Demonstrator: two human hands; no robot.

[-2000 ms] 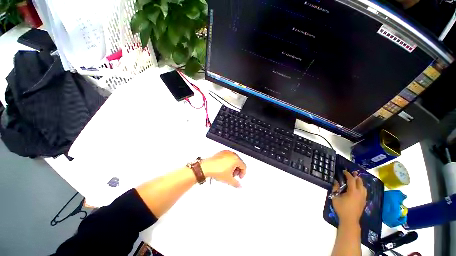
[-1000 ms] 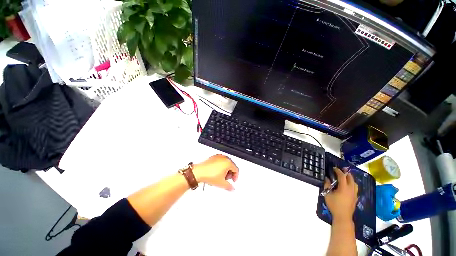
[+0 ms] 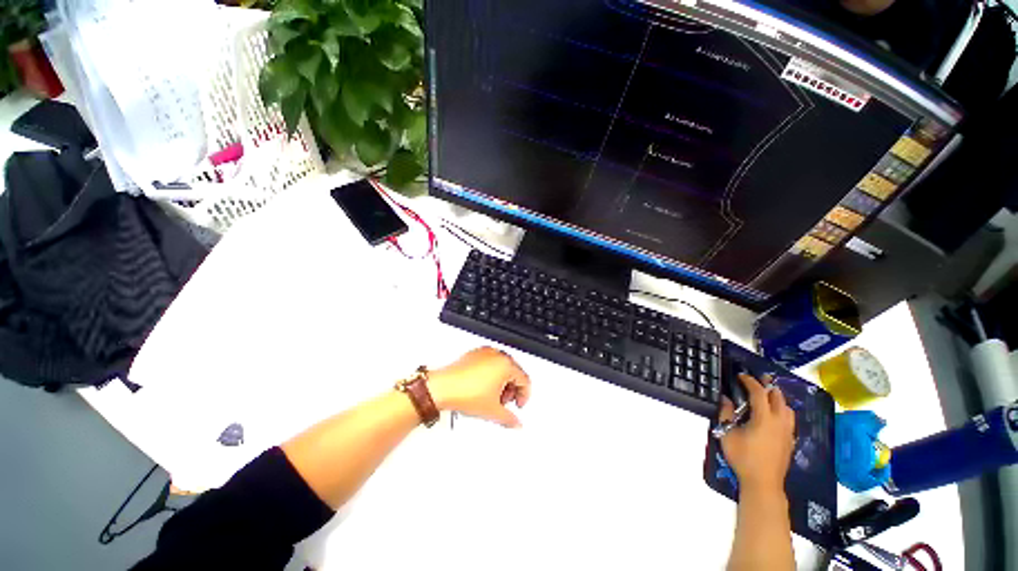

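My right hand is over the dark computer mouse on the black mouse pad, with a slim silver pen held among its fingers. My left hand rests on the white desk below the keyboard, fingers loosely curled and thumb apart, nothing seen in it. The white surface beneath is washed out, so paper edges cannot be told. The monitor shows a black screen with thin pale outlines, blue lines and small text. The black keyboard lies below it.
A smartphone with red cable, a plant, a white basket and dark cloth are left. Right are a blue box, yellow roll, blue object, dark blue bottle and red-handled scissors.
The screen drawing has changed: a curved double outline now shows at its right. The camera view has shifted slightly. Both hands keep nearly the same places on the desk and mouse.
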